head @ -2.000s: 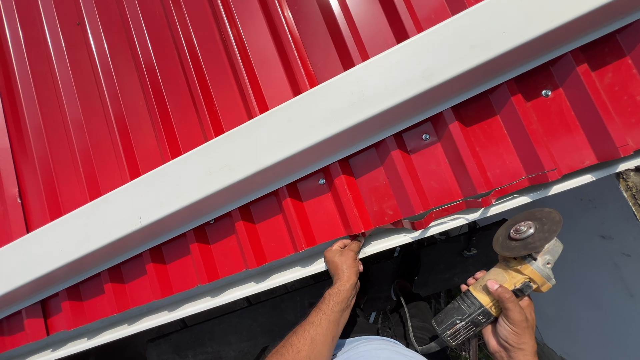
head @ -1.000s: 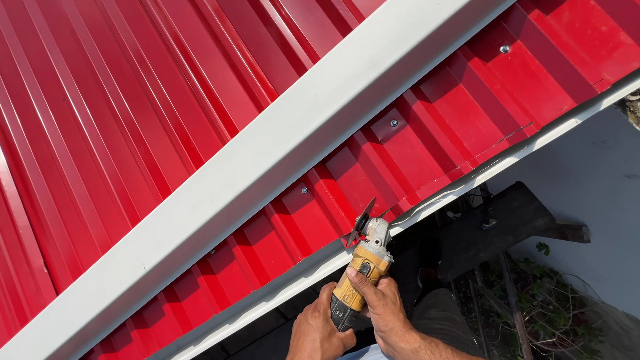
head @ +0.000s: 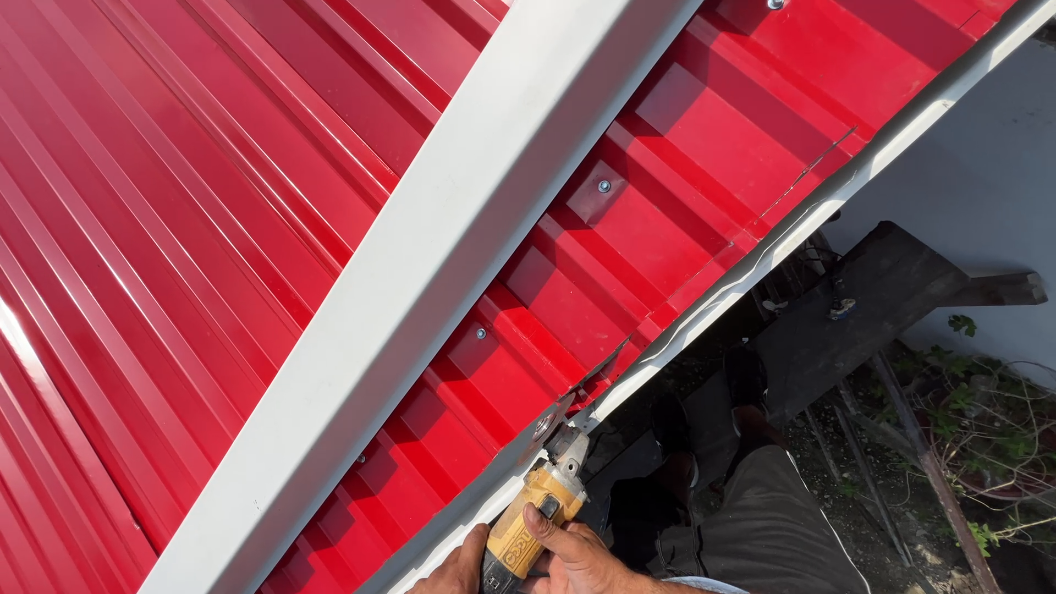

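Observation:
Both my hands are on a yellow and black angle grinder (head: 528, 524) at the bottom centre. My right hand (head: 577, 557) wraps its body, thumb on top near the switch. My left hand (head: 454, 569) grips the rear part from the left, partly cut off by the frame. The grinder's disc (head: 546, 425) stands edge-on at the lower edge of the red corrugated metal roofing sheet (head: 528, 346), touching or very near it. A thin cut line runs up the sheet near its edge, with a dark gap and a bent strip just beyond the disc. A white metal gutter edge (head: 660, 355) runs below.
A white metal beam (head: 396, 264) crosses diagonally above the sheet. Screws (head: 604, 186) dot the red metal. Below right are a dark plank platform (head: 866, 305), poles (head: 932, 470), plants (head: 982, 412) and a pale wall (head: 973, 165). My feet and legs show beneath the edge.
My left hand, at the sheet's edge two seconds ago, has joined my right on the grinder. The grinder has come from the right to the edge. The view has turned.

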